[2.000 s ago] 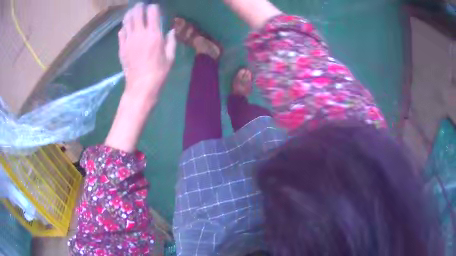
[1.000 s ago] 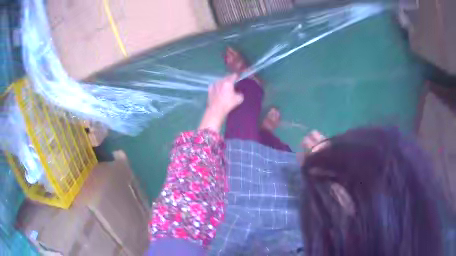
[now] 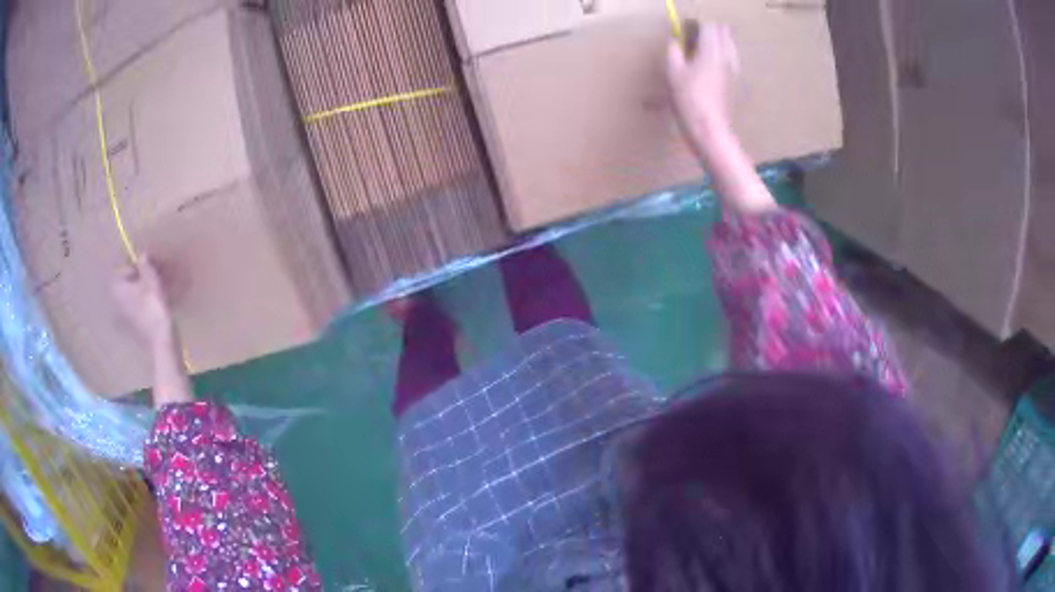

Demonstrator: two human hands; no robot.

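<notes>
A wide bundle of flattened cartons (image 3: 382,150) lies in front of me, with many thin edges in its middle and brown panels at both sides. Yellow strapping band (image 3: 107,156) runs over it. My left hand (image 3: 147,303) is closed on the band at the left panel. My right hand (image 3: 703,75) is closed on the band at the right panel (image 3: 625,116). The fingertips are partly blurred. Clear stretch film (image 3: 463,268) runs along the bundle's near edge.
A yellow slotted crate (image 3: 87,509) stands at the lower left. More brown cartons (image 3: 954,150) stand at the right. A green crate (image 3: 1024,474) is at the right edge. Green floor (image 3: 648,289) shows around my legs. My hair covers the lower right.
The carton bundle has come fully into view in front. My left hand has let go of the film and is now on the band at the left. My right hand has reached forward onto the right band.
</notes>
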